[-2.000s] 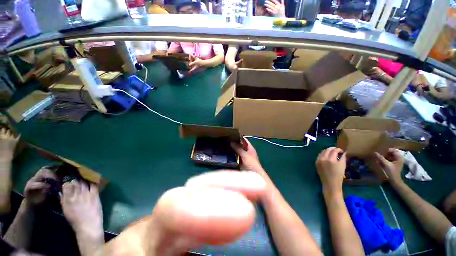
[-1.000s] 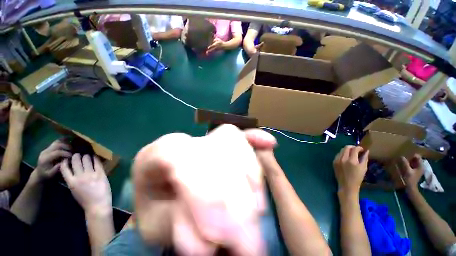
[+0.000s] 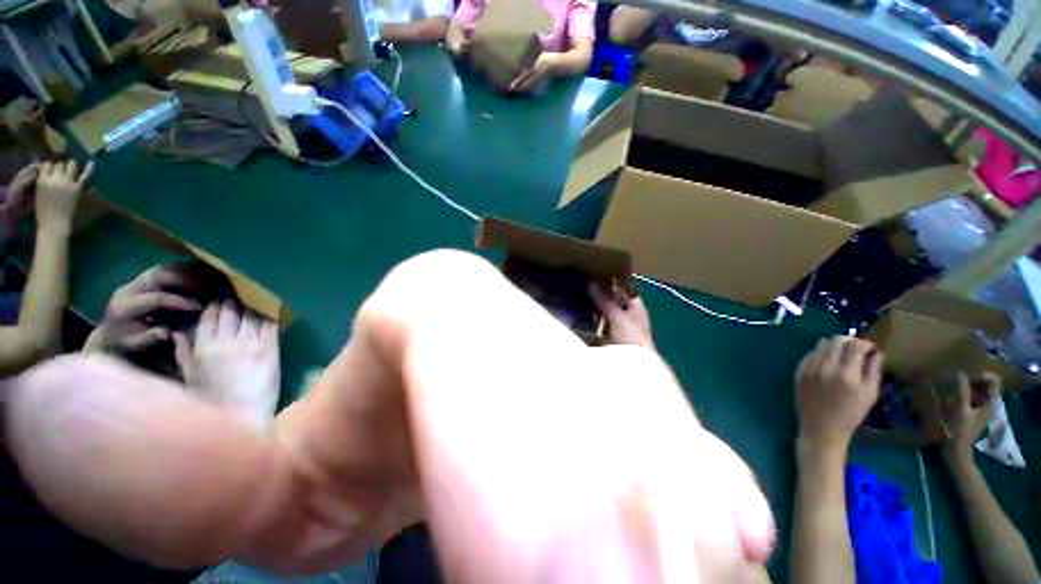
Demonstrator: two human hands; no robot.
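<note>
A small brown cardboard box [image 3: 554,240] stands in front of me with its lid up and dark pieces inside. My right hand [image 3: 623,317] grips its right side; my left hand hides much of that forearm. My left hand [image 3: 514,422] is very large, overexposed and blurred close to the camera. It covers the lower middle of the view and the box's front. Its fingers look bent, and I cannot tell whether it holds anything.
A large open carton [image 3: 725,234] stands behind the box to the right. A white cable [image 3: 400,171] crosses the green mat. Neighbours' hands work at small boxes on the left [image 3: 245,285] and right [image 3: 930,337]. A blue cloth [image 3: 885,530] lies at lower right. A person holds a box across the bench.
The view has tilted down and swung left. My left hand was a thumb, then a curled hand near the lens; now it fills more of the view. My right hand stays at the box.
</note>
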